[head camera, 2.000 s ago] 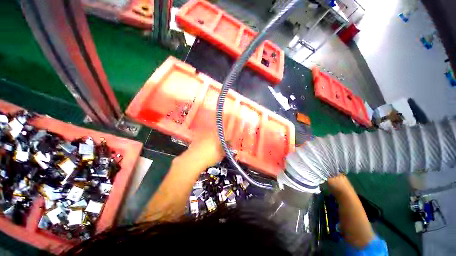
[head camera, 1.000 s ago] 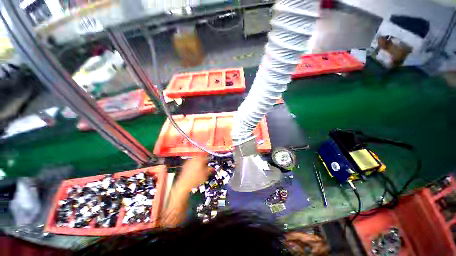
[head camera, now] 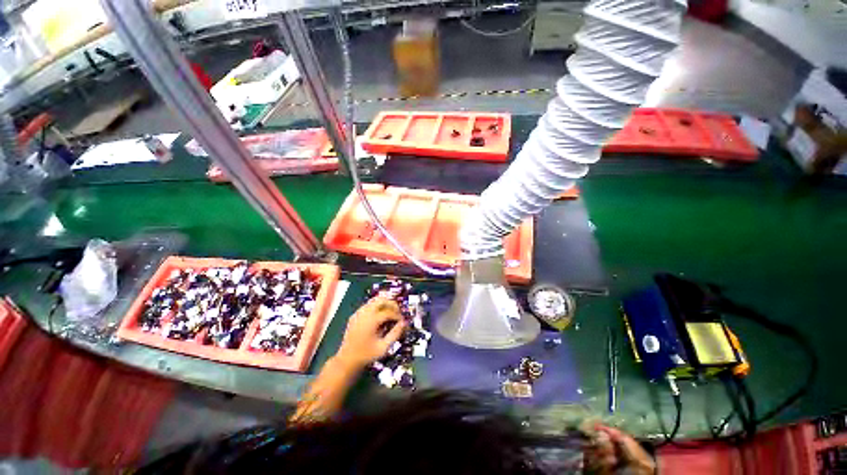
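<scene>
My left hand [head camera: 370, 331] is bare, over the left edge of a loose pile of small black and white modules [head camera: 405, 351]. Its fingers are curled down; I cannot tell if they hold one. My right hand [head camera: 620, 452] is small and blurred at the bottom edge, partly cut off, right of my hair; what it holds is unclear. On the blue-purple mat [head camera: 453, 368] lie a few small rings [head camera: 530, 368] and a small tan label [head camera: 517, 390]. A salmon-red tray [head camera: 329, 311] full of modules stands at the left.
A translucent hood [head camera: 485, 315] on a ribbed duct [head camera: 566, 130] hangs over the mat. Behind is a compartment tray [head camera: 406, 221]. Right of the mat are a round pot [head camera: 552, 306], tweezers [head camera: 612, 369] and a blue soldering station [head camera: 652, 332]. Metal uprights [head camera: 209, 121] stand left.
The view has swung and levelled out. My left hand has come back from near the compartment tray to the loose pile. My right hand is now at the bottom edge.
</scene>
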